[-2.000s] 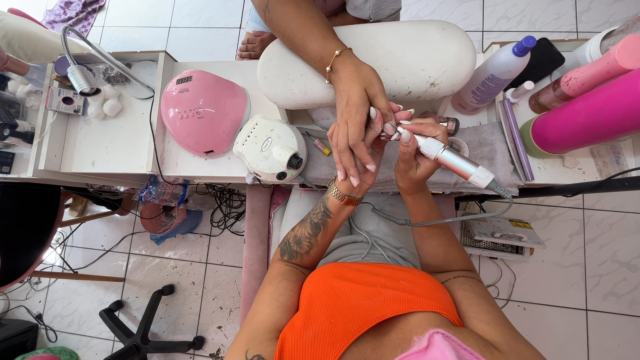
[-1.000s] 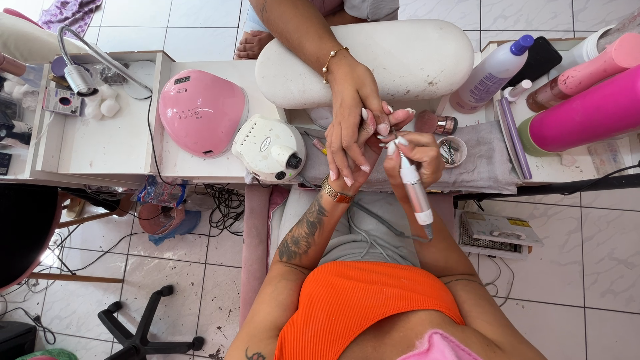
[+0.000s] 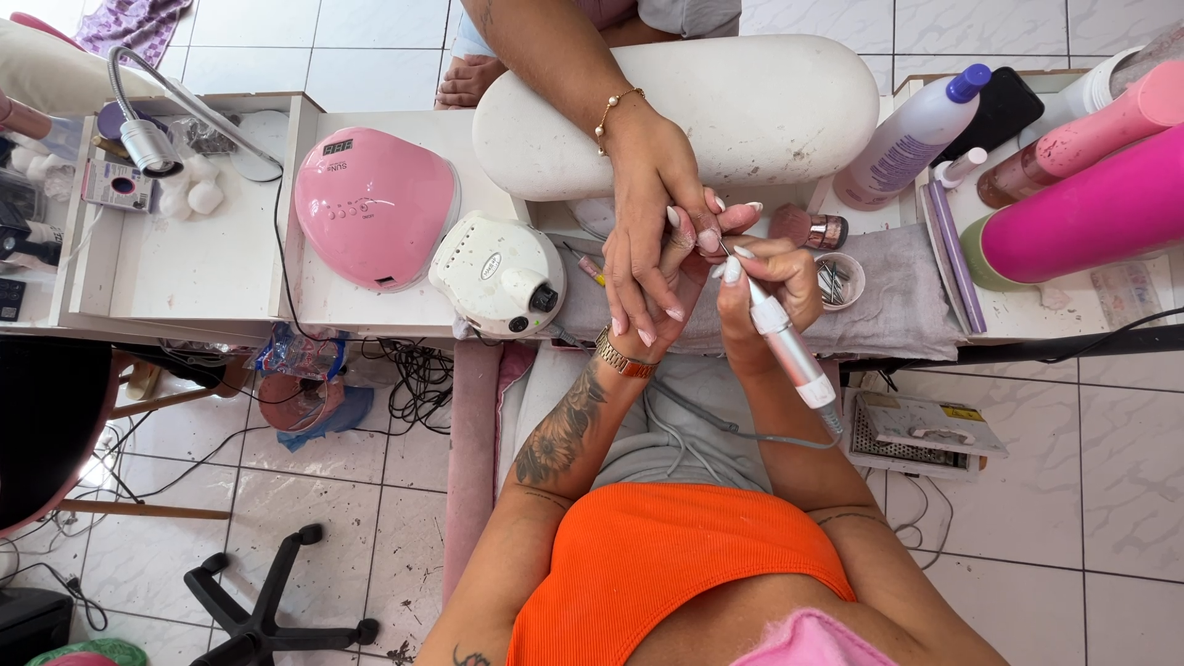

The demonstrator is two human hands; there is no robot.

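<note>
My right hand [image 3: 782,282] holds a white and pink electric nail drill handpiece [image 3: 788,344], its thin bit at a nail of the other person's hand [image 3: 652,199]. That hand lies palm down over my left hand [image 3: 683,277], which supports its fingers from beneath and is partly hidden by it. A grey cord runs from the handpiece across my lap. The white drill control unit [image 3: 495,268] stands left of the hands. Just right of my right hand are a round tub of metal bits [image 3: 840,280] and a makeup-type brush [image 3: 807,228] on a grey towel [image 3: 893,296].
A white padded armrest [image 3: 680,111] lies beyond the hands. A pink nail lamp [image 3: 375,208] and a gooseneck lamp [image 3: 153,148] stand left. Bottles, including a purple-capped one [image 3: 911,139], a black phone [image 3: 999,109] and a lilac file-like strip [image 3: 955,254] are right.
The handpiece has swung from slanting right to pointing down toward me, then partly back. The tub of bits, hidden two seconds ago, now shows beside my right hand.
</note>
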